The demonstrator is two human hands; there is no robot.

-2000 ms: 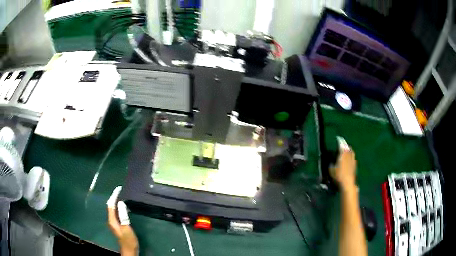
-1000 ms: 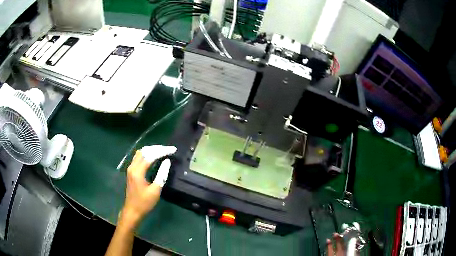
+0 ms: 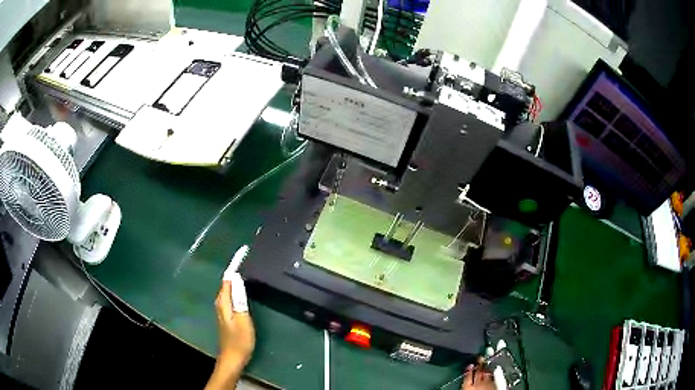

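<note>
The black bench machine (image 3: 350, 301) stands in front of me, with a pale yellow-green plate (image 3: 358, 244) and a small black press head (image 3: 392, 247) on two thin rods above it. My left hand (image 3: 238, 312), with white finger cots, is empty at the machine's front left corner. My right hand (image 3: 482, 375) is cut off by the bottom edge, right of the machine's front. Its white-tipped fingers are on the left side of a small flat dark part (image 3: 507, 366) and seem to grip it. A thin dark outline lies around and behind this part. Fine detail there is unclear.
A white carrier plate (image 3: 221, 122) with phone-shaped outlines is at upper left, a white fan (image 3: 34, 183) at left. A red lit switch (image 3: 358, 335) is on the machine's front. A black mouse (image 3: 581, 373) and white blister tray (image 3: 651, 358) are at right, a monitor (image 3: 625, 133) behind.
The view has swung right-to-left, so the machine sits further right. My left hand has come back down from the machine's left side. My right hand has moved from the right side to the bottom edge.
</note>
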